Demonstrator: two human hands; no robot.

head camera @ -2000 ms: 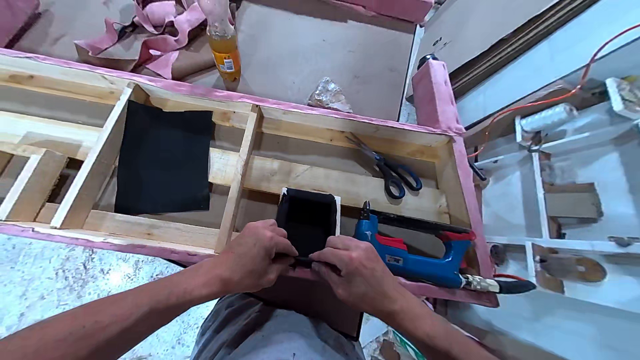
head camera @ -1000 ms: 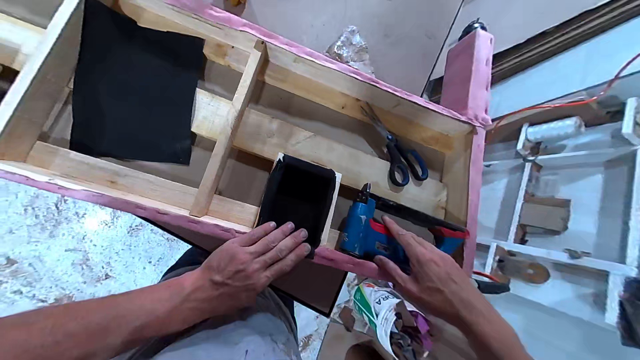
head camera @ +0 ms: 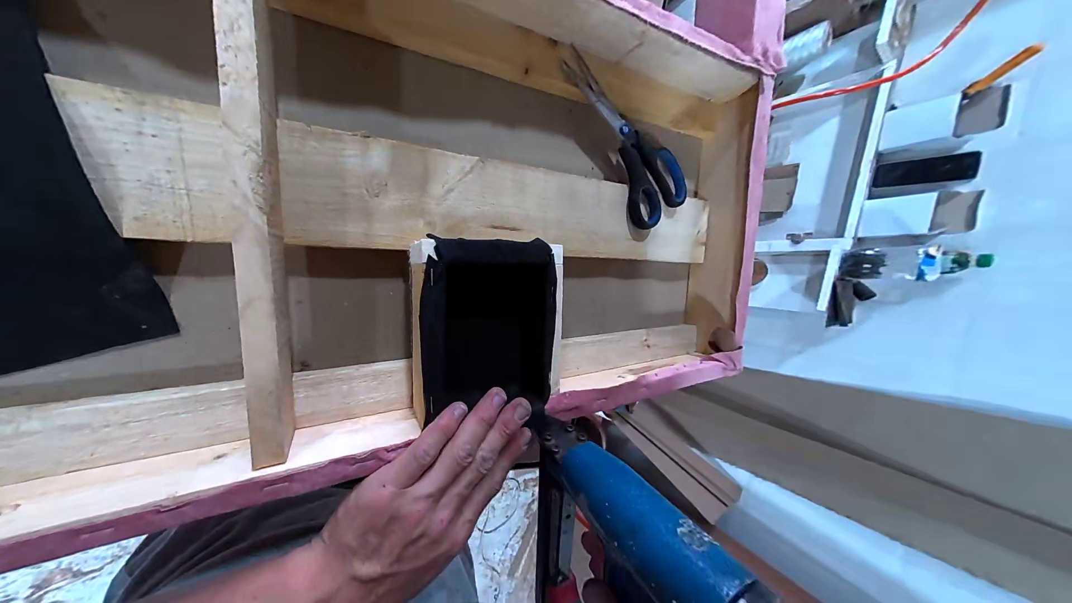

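Note:
A small wooden box lined with black fabric (head camera: pixel 498 327) sits at the front rail of a wooden frame (head camera: pixel 255 251) edged in pink fabric. My left hand (head camera: pixel 427 490) lies flat on the box's near edge, fingers extended over the fabric, gripping nothing. The blue pneumatic staple gun (head camera: pixel 645 511) has its nose at the near right corner of the box. My right hand (head camera: pixel 593 561) is mostly hidden behind the tool, with its fingers around the handle. Scissors with black and blue handles (head camera: pixel 636 159) rest on the frame's middle board.
A black fabric sheet (head camera: pixel 67 218) lies across the frame at left. An orange-red hose (head camera: pixel 888 79) runs at upper right. Beyond the frame are white partitions, a dark phone-like object (head camera: pixel 925 170) and a plastic bottle (head camera: pixel 955 262). Brown boards (head camera: pixel 670 469) stand near the tool.
The staple gun, lying on the frame in both earlier frames, is now in my right hand with its nose at the box. My left hand stays at the box's near edge. The view is much closer.

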